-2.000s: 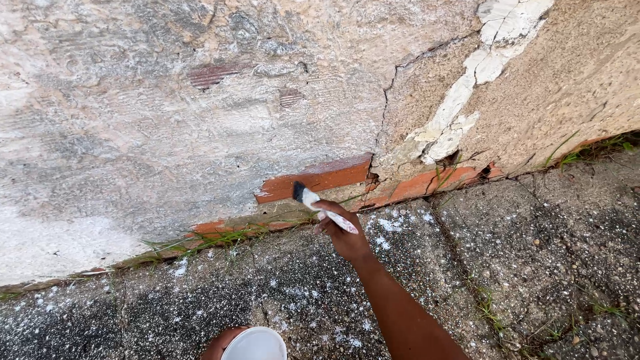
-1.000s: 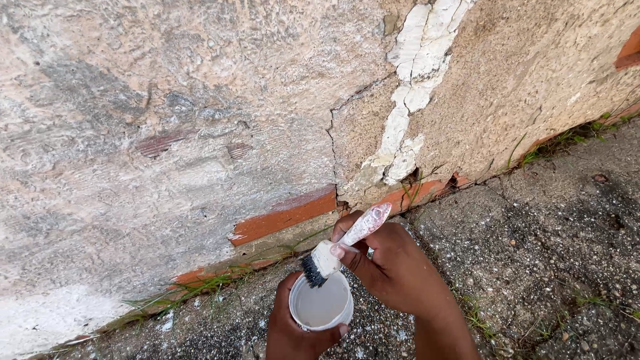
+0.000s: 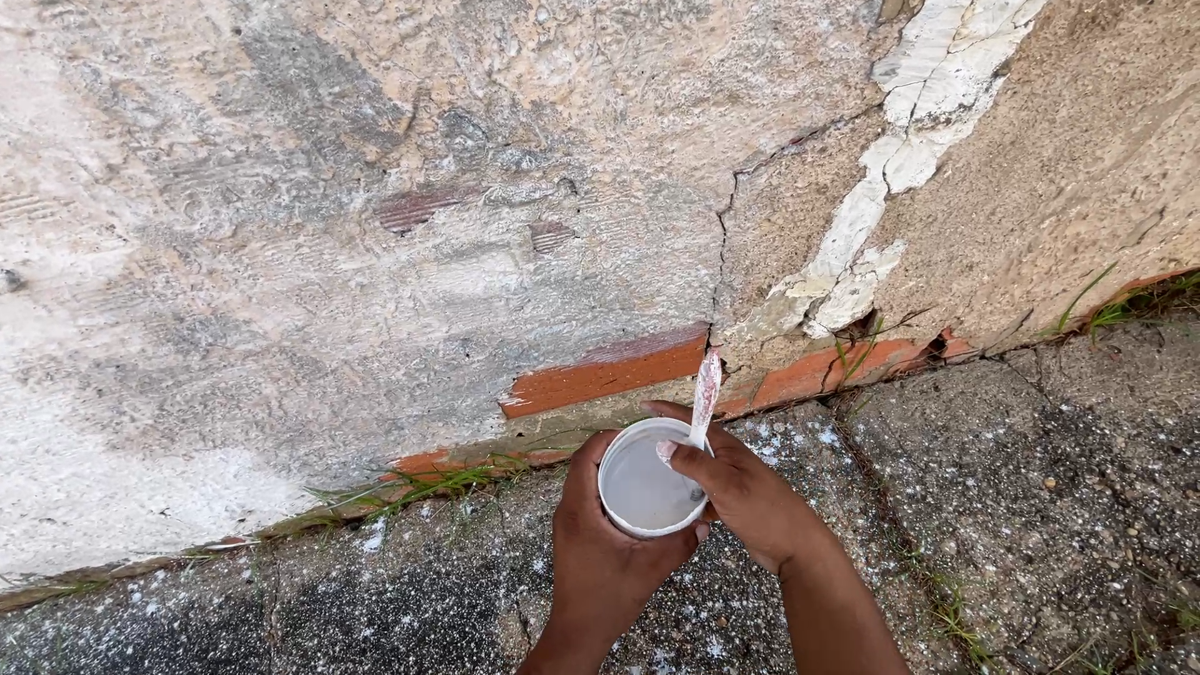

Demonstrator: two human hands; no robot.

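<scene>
My left hand (image 3: 605,562) is wrapped around a white plastic tub (image 3: 609,502) that holds a thin, pale grey-white liquid (image 3: 652,483). With my right hand (image 3: 750,487) I grip a paintbrush by its paint-stained white handle (image 3: 705,398), at the tub's right side. The handle points up; the bristles are down in the tub, mostly hidden by my hand and the liquid. Some fingers of my right hand lie against the tub's outside. Just beyond stands a wall (image 3: 375,281) with an exposed strip of orange brick (image 3: 609,380) near its foot.
A crack (image 3: 727,225) and a white filler patch (image 3: 886,169) run down the wall. Grass tufts (image 3: 441,483) grow along the wall's foot. The rough concrete pavement (image 3: 422,581) is speckled with white paint and has a weedy joint (image 3: 905,544) at right.
Two seconds ago the brush was at the brick strip; one second ago its dark bristles showed over the tub. Now they are down inside it, the handle more upright.
</scene>
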